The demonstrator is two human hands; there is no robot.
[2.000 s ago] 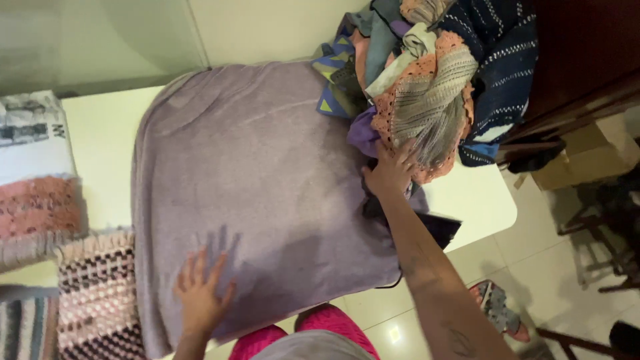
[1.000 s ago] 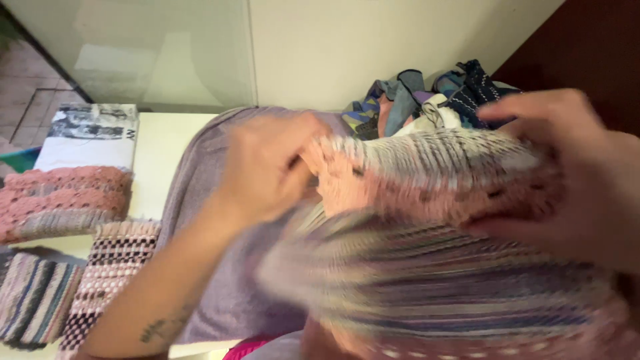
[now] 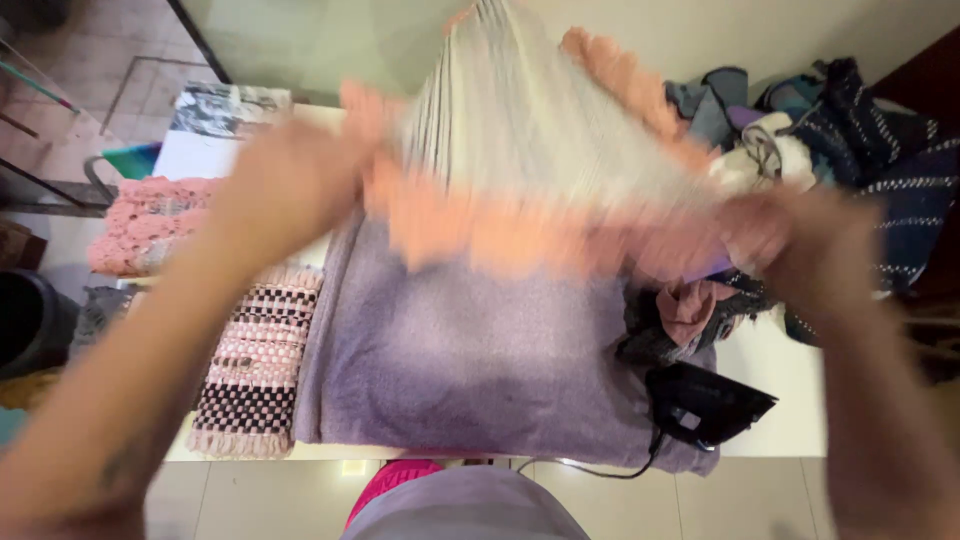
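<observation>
A striped knit cloth with a peach crocheted edging (image 3: 525, 142) is stretched in the air between my hands, blurred by motion. My left hand (image 3: 300, 172) is closed on its left corner. At its right end my right hand (image 3: 795, 240) grips the same edging; the fingers are blurred. Below the cloth lies a mauve towel-like blanket (image 3: 480, 367), spread over the white table. A black clothes iron (image 3: 705, 405) rests at the blanket's lower right, with its cord hanging over the front edge.
A heap of crumpled fabrics (image 3: 862, 165) lies at the right back. Along the left are a pink and black woven textile (image 3: 255, 360), a folded pink crocheted piece (image 3: 150, 225) and a black-and-white printed item (image 3: 232, 112). A dark bin (image 3: 30, 322) stands farther left.
Two seconds ago the peach-edged cloth lay on the heap under my right hand, and my left hand rested on the blanket. Now both hands hold it up, spread wider than one second ago.
</observation>
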